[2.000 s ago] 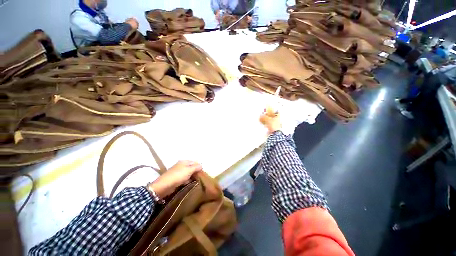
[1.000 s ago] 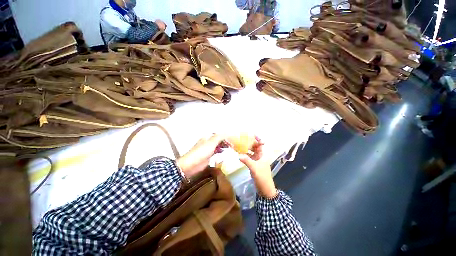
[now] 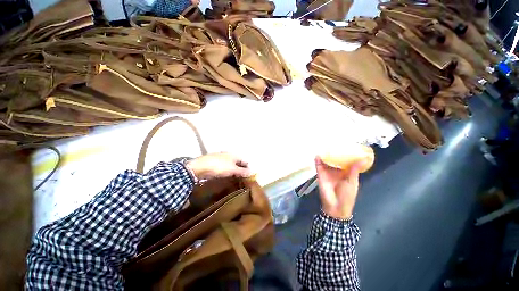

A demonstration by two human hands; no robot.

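A brown tote bag [image 3: 199, 250] rests at the table's front edge, its mouth and zipper line facing up. My left hand [image 3: 223, 166] pinches the bag's top corner, at a small yellowish zipper end [image 3: 248, 177]. My right hand [image 3: 338, 185] holds a rounded orange-amber bottle [image 3: 350, 157] to the right of the bag, apart from it. Glare washes out part of the bottle, and its tip cannot be made out. A handle loop [image 3: 171, 126] stands up behind my left hand.
Brown bags [image 3: 142, 74] are heaped on the left of the white-covered table [image 3: 239, 133], and more bags [image 3: 421, 62] on the right. A crinkled clear bag [image 3: 283, 206] hangs at the table edge. Parts of people show at the top. Dark floor [image 3: 410, 216] lies right.
My hands were together at the bag corner. My right hand has moved right with the bottle, while my left remains at the corner. The view has tilted down.
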